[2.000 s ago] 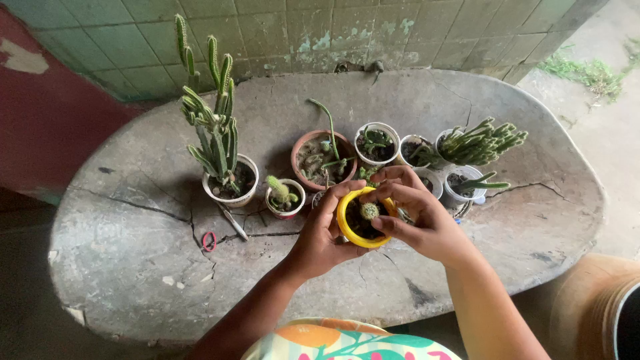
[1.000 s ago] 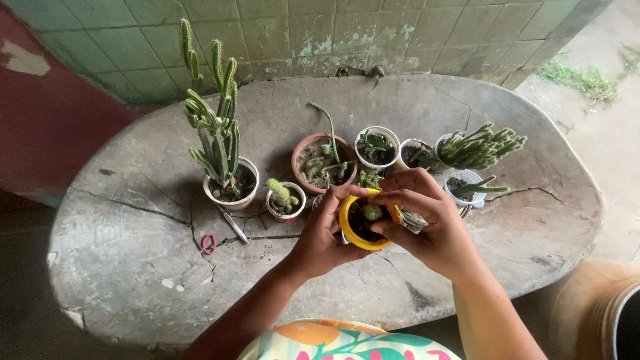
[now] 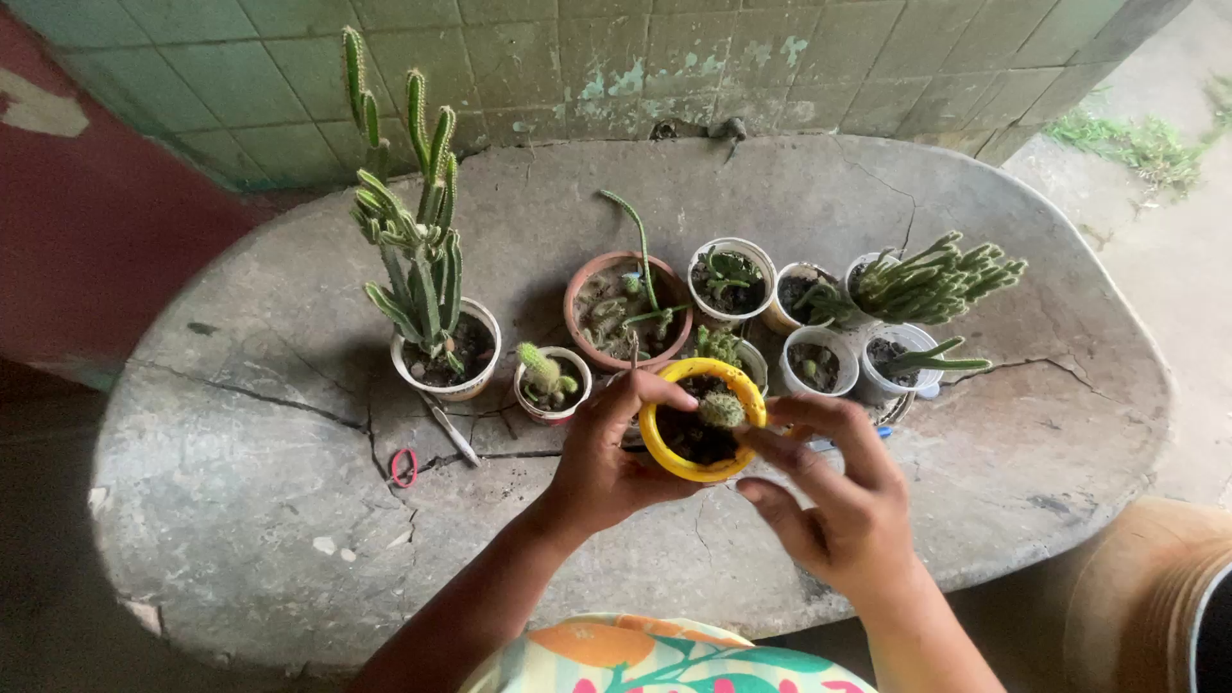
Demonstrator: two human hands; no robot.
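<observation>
My left hand (image 3: pixel 616 462) grips a yellow plastic pot (image 3: pixel 681 460) from its left side, the index finger bent over the rim. Dark soil fills the pot, and a small round cactus (image 3: pixel 720 409) stands in it, right of the middle. My right hand (image 3: pixel 837 491) is at the pot's right side with its fingers apart; a fingertip is close to the cactus, and whether it touches is unclear. Just behind the pot are a terracotta bowl (image 3: pixel 579 332) of small cacti and a partly hidden pot with a green succulent (image 3: pixel 717 345).
A cracked concrete table (image 3: pixel 269 539) bears a tall columnar cactus (image 3: pixel 423 269), a small potted cactus (image 3: pixel 544 375), a pink ring-shaped band (image 3: pixel 403 468) and a whitish stick-like tool (image 3: pixel 450 431). Several white pots (image 3: pixel 731 245) stand behind and right. A tiled wall (image 3: pixel 616 58) borders the back.
The fingers of my right hand have spread and drawn back a little to the right from the yellow pot. My left hand still holds the pot.
</observation>
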